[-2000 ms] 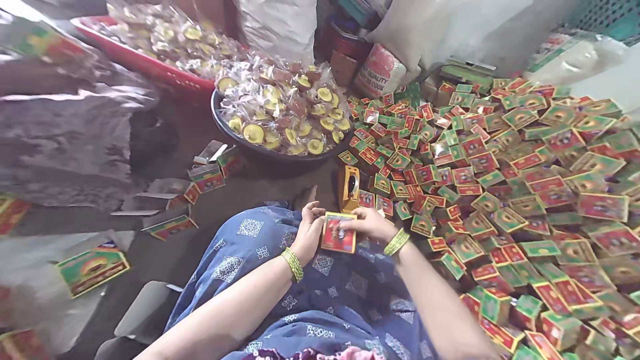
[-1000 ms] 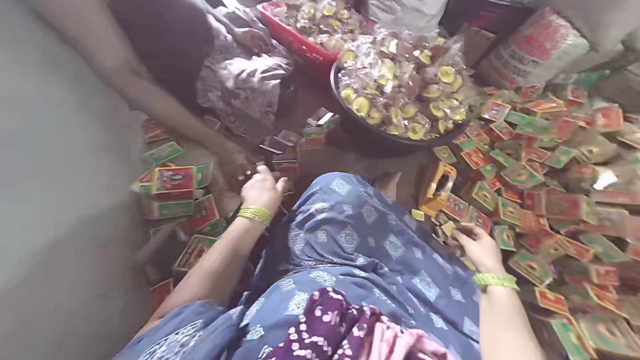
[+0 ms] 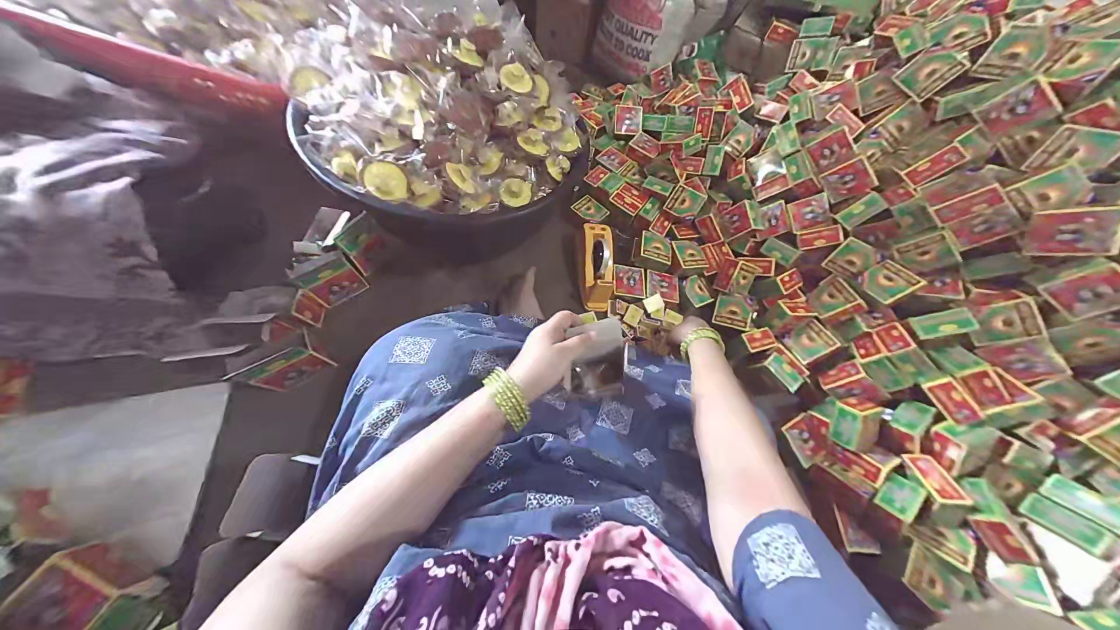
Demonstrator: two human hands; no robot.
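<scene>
My left hand (image 3: 549, 354) grips a small open cardboard box (image 3: 602, 359), its pale flap raised and its inside dark, above my lap. Beyond the box, my right hand (image 3: 687, 332) reaches down among small yellowish pieces (image 3: 652, 306) on the floor; its fingers are partly hidden, so whether they pinch one cannot be told. A yellow tape dispenser (image 3: 598, 267) stands just past the pieces. Red and green printed boxes (image 3: 884, 341) lie heaped on the right.
A dark round tub (image 3: 437, 210) holds plastic-wrapped packets with yellow discs. Left of it is a red tub (image 3: 149, 70). More boxes (image 3: 332, 280) and a pale sheet (image 3: 114, 455) lie at the left. A printed sack (image 3: 643, 35) stands behind.
One second ago my left hand was out at the left, near another person's hand; now it is above my lap with an open box. My right hand remains by the small pieces. The view has swung.
</scene>
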